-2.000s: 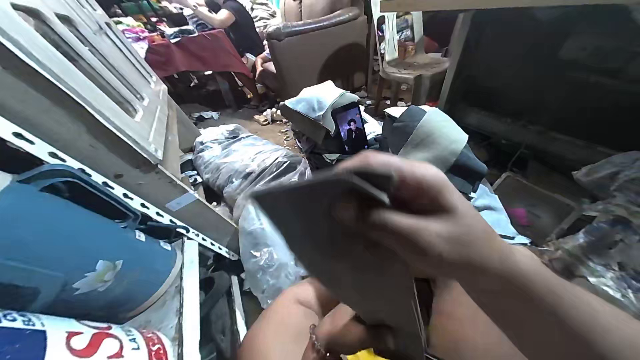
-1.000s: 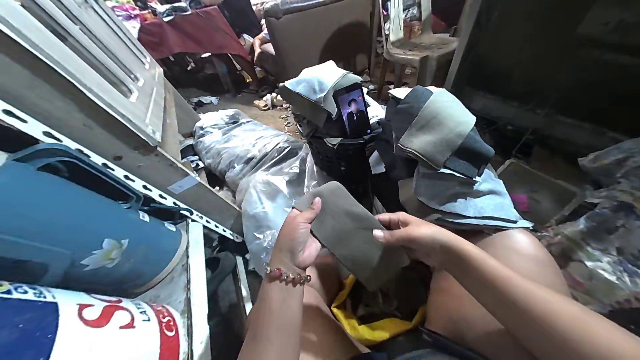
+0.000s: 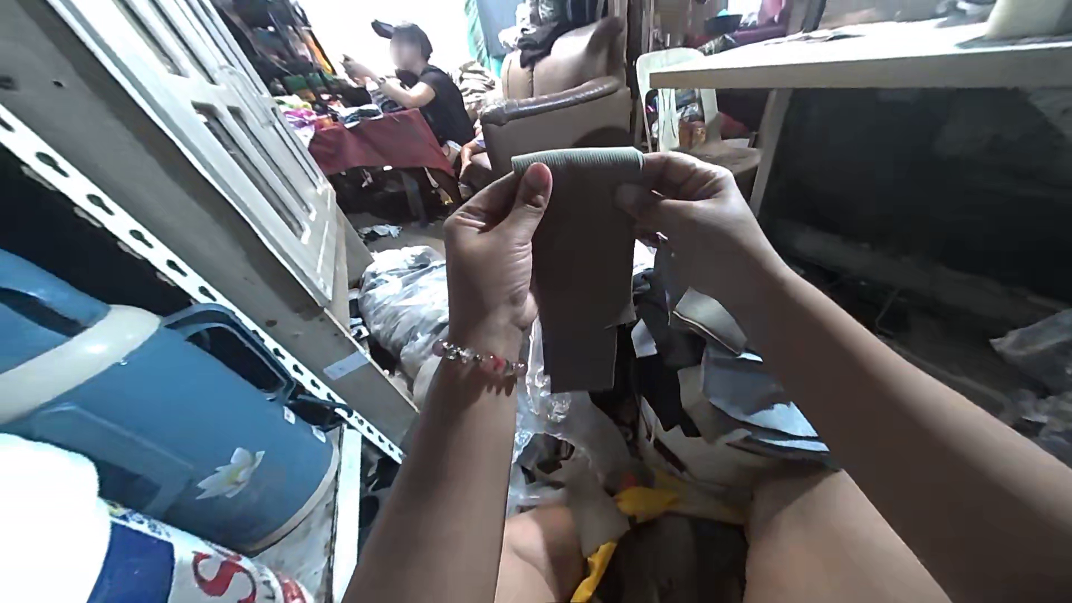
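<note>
Both hands hold up a dark grey-brown fabric piece [image 3: 584, 251] in front of me, its top edge folded over to show a pale ribbed side. My left hand [image 3: 502, 239] pinches the left end of the fold, thumb in front; a beaded bracelet circles that wrist. At the fold's right end, my right hand [image 3: 691, 209] grips the cloth between thumb and fingers. The fabric hangs down in uneven layers. Behind and below it lie stacked grey and pale cloth pieces [image 3: 749, 394], partly hidden by my right forearm. Yellow material [image 3: 649, 501] shows between my legs.
A blue plastic container [image 3: 193, 427] stands left beside a perforated metal rail [image 3: 172, 266]. Clear plastic bags [image 3: 406, 293] lie ahead on the floor. A person [image 3: 427, 88] sits behind a red-covered table [image 3: 385, 142], near a brown armchair [image 3: 557, 117]. A white tabletop [image 3: 863, 63] juts in upper right.
The fabric has risen from low over my lap to upright before me, and its top edge is now folded over. Both hands have moved up with it. The view has tilted upward.
</note>
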